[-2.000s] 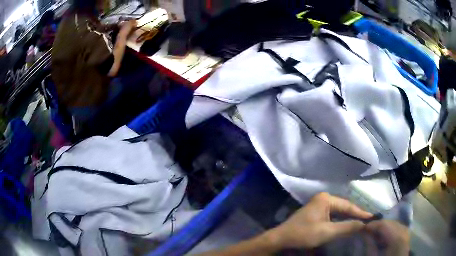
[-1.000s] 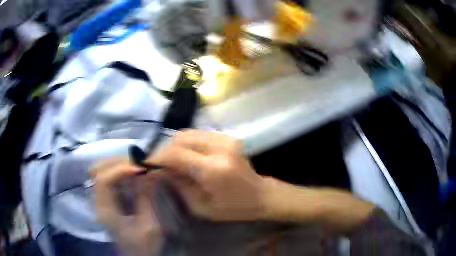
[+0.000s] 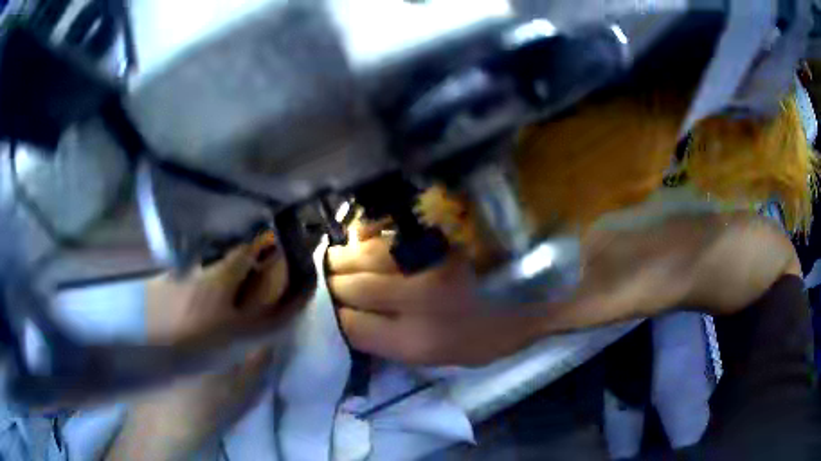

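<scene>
The sewing machine head [image 3: 243, 99] fills the upper part of the view, close above my hands. The presser foot and needle area [image 3: 335, 221] is in the bright lamp spot. My right hand [image 3: 432, 302] lies just right of the needle area, fingers curled on the cloth edge. My left hand [image 3: 216, 293] is at the left of the needle area, blurred and partly hidden behind a dark machine part. Light cloth with a dark edge [image 3: 311, 360] runs down from the presser foot between my hands. My fingertips are partly hidden.
Yellow-orange thread tassels [image 3: 747, 162] hang at the right, above my right wrist. A round silver knob [image 3: 545, 261] hangs in front of my right hand. The pale table edge [image 3: 531, 374] runs below my right forearm. Black and white cloth [image 3: 680, 383] is at lower right.
The view has moved in close to the machine head. My hands have gone from in front of the machine to either side of the needle area, with light cloth now under it.
</scene>
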